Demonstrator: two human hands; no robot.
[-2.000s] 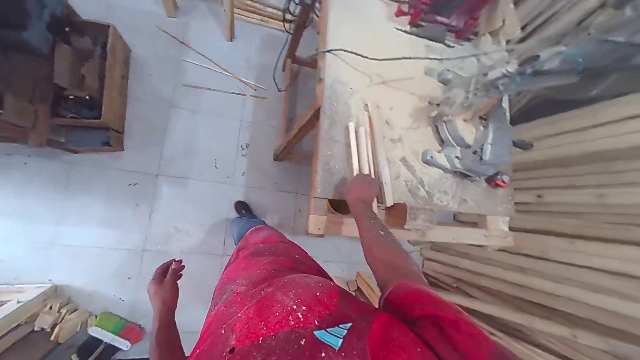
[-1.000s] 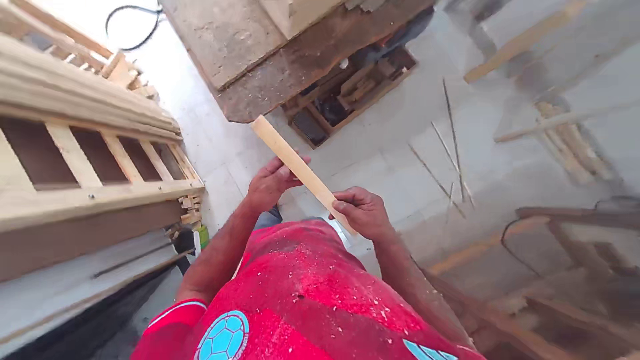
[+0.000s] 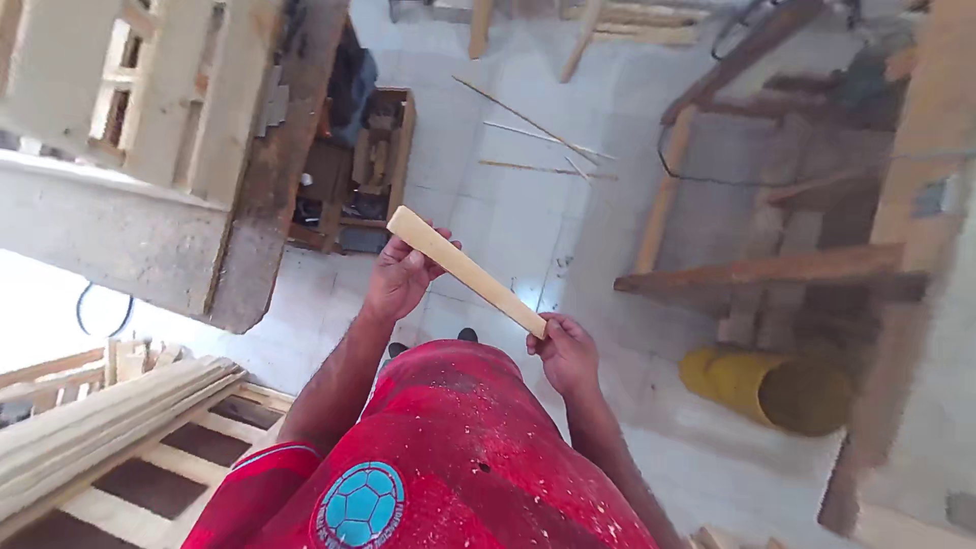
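A short, pale wooden strip (image 3: 469, 272) slants in front of my red shirt, its upper left end higher in the view than its lower right end. My left hand (image 3: 408, 271) holds it near the upper left end, with the palm turned up and the fingers partly behind the wood. The lower right end is pinched between the thumb and fingers of my right hand (image 3: 564, 352). Both hands are in the air above the tiled floor.
A wooden workbench (image 3: 259, 175) with slatted wood frames stands at left, beside a wooden box (image 3: 408, 145) of offcuts. Thin sticks (image 3: 526, 122) lie on the floor. Stacked boards (image 3: 114, 427) are lower left. At right are a table's wooden legs (image 3: 663, 191) and a yellow cylindrical container (image 3: 724, 381).
Two seconds ago my right hand was at strips on the sawdust-covered table and my left hand was free. Since one second ago both hands have kept hold of the strip; the view has swung widely.
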